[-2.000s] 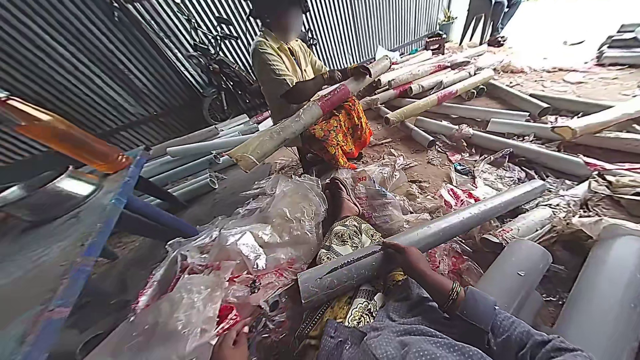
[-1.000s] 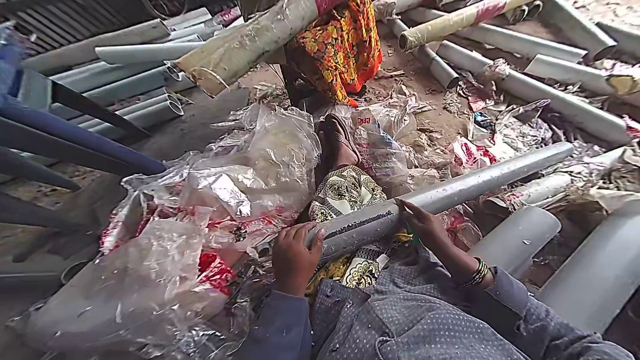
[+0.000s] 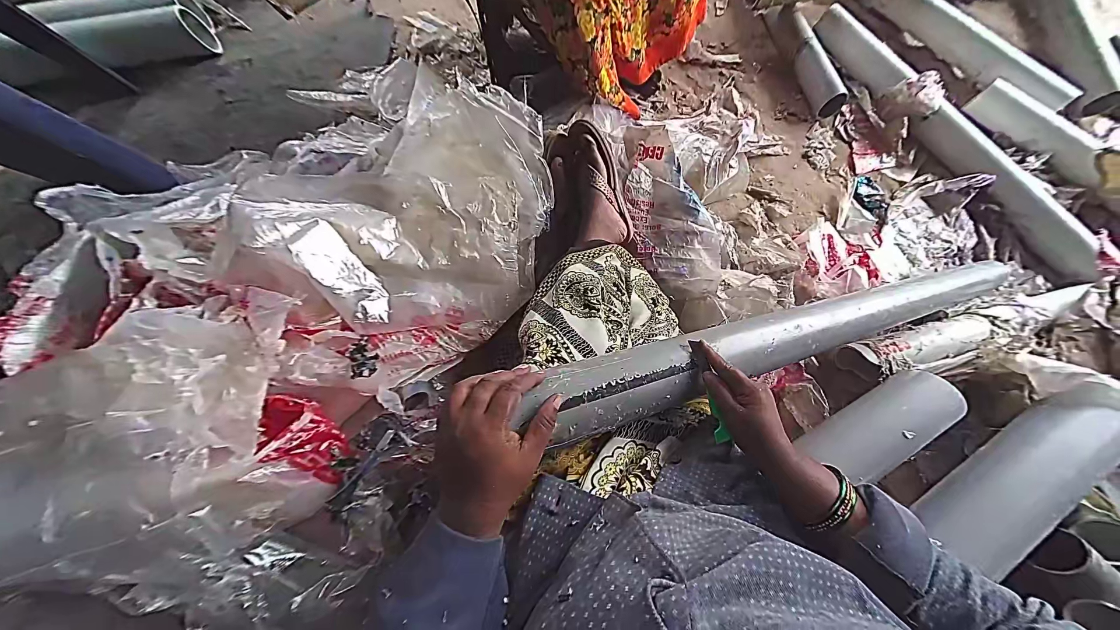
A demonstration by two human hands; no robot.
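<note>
A grey plastic pipe [image 3: 787, 328] lies slantwise over my lap, its far end up to the right. My left hand [image 3: 492, 437] wraps the near end, fingers over the top and thumb on the side. Farther along, my right hand [image 3: 744, 402] has its fingers against the pipe's side at a dark printed strip; a small dark tip, perhaps a blade, shows at the fingertips. A bit of something green [image 3: 719, 424] shows under that hand; whether it is held, I cannot tell. Small pale flakes dot the pipe and my clothes.
Crumpled clear plastic wrapping [image 3: 394, 210] spreads at left and centre. More grey pipes [image 3: 1006, 175] lie at the upper right, and wide ones [image 3: 1024, 472] at the lower right. A person's orange patterned cloth [image 3: 612, 35] is at the top. Blue legs of furniture [image 3: 79, 140] stand at the left.
My left hand was low and off the pipe in the oldest frame; it has since closed on the near end. The view has tilted down.
</note>
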